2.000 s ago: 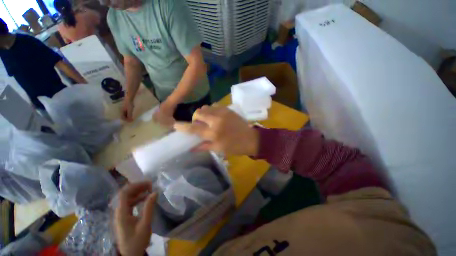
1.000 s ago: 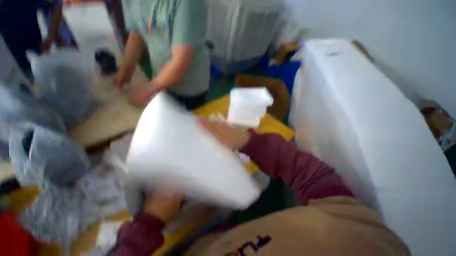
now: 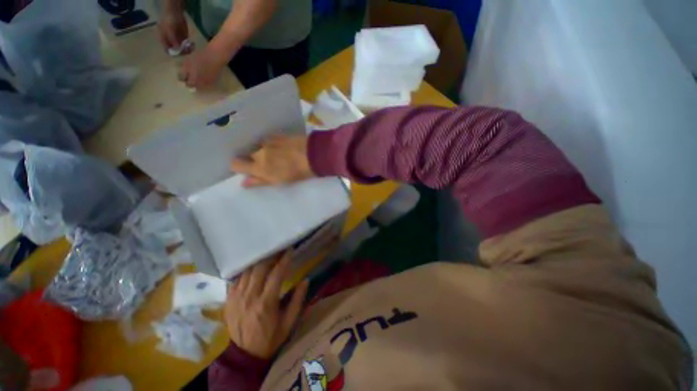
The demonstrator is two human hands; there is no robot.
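Observation:
An open retail box [image 3: 200,243], plain greyish inside with its long flap raised at the back, lies in front of me. A blank white foam sheet [image 3: 264,218] lies in its mouth and hides the contents. My right hand [image 3: 273,160] reaches over from the right, bare, slightly blurred, with its fingertips on the foam's back edge beside the raised flap; it grips nothing visible. My left hand [image 3: 264,305] lies against the box's near outer wall with fingers apart and fingertips near the rim.
White foam blocks [image 3: 390,65] are stacked at the yellow table's far end. Bagged fan units [image 3: 69,191], a shiny clear bag [image 3: 107,275], small packets [image 3: 183,332] and a red bag [image 3: 38,336] lie left. A coworker's hands [image 3: 195,65] are across the table. White-covered goods [image 3: 550,84] stand right.
The white foam, held up between my hands a second ago, now lies in the box. My left hand has moved to the box's near wall. The view has tilted down.

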